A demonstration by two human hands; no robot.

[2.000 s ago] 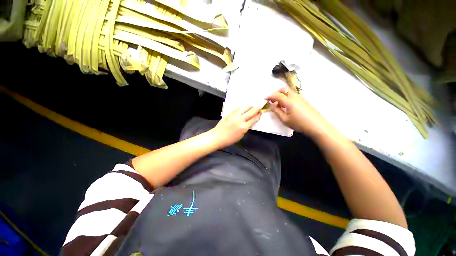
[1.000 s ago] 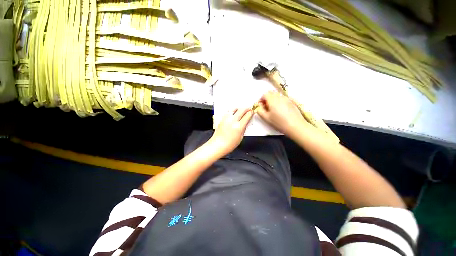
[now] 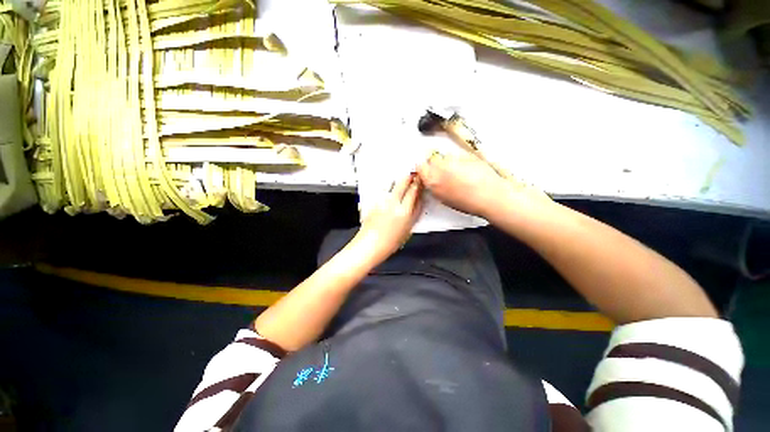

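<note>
My left hand (image 3: 391, 218) and my right hand (image 3: 456, 179) meet at the fingertips over the white pounding board (image 3: 393, 93), near its front edge. Both have their fingers closed around the end of a strap strip. Only small yellowish bits of it show at the fingers; the rest is hidden by my hands. The hammer (image 3: 432, 121) lies on the board just beyond my right hand, with its dark head to the left. Its pale wooden handle runs towards the right and is partly hidden behind my right hand and forearm.
Stacked yellow strips (image 3: 101, 110) lie at the left, some crosswise, with ends over the table's edge. A loose strip bundle (image 3: 582, 55) lies slantwise at the back right. The white table (image 3: 591, 143) extends right. A khaki item (image 3: 13, 143) stands at the far left.
The view has turned and shifted. The strip between my fingertips shows less than before. My hands stay together over the board, and the hammer still lies beyond the right hand.
</note>
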